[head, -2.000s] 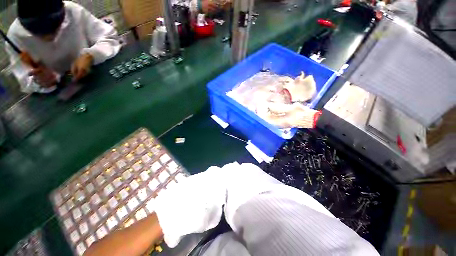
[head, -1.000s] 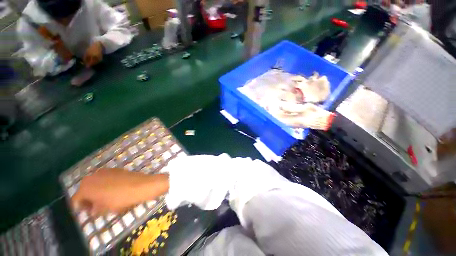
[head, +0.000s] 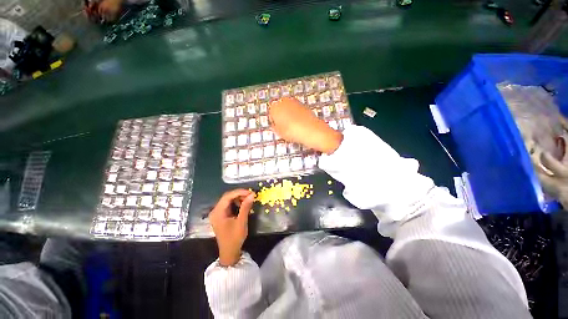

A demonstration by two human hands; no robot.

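Observation:
A clear blister tray (head: 240,176) with silvery-white squarish parts in its pockets lies in front of me; yellow shows at many of them. My right hand (head: 302,126) is over the middle of this tray, its fingertips hidden beneath it, so I cannot tell if it holds anything. A loose pile of small yellow pieces (head: 281,194) lies at the tray's near edge. My left hand (head: 232,219) is just left of the pile, thumb and index finger nearly together; whether a piece is between them is too small to tell.
A second filled tray (head: 144,177) lies to the left, and a small ribbed tray (head: 34,180) farther left. A blue bin (head: 498,134) with gloves and plastic bags stands right. A tiny pale rectangle (head: 369,112) lies between. Green circuit boards (head: 140,25) lie beyond, near another person's hand.
The view has swung left and down. My left hand now shows beside the yellow pile. My right hand has moved from the tray's near left part to its middle.

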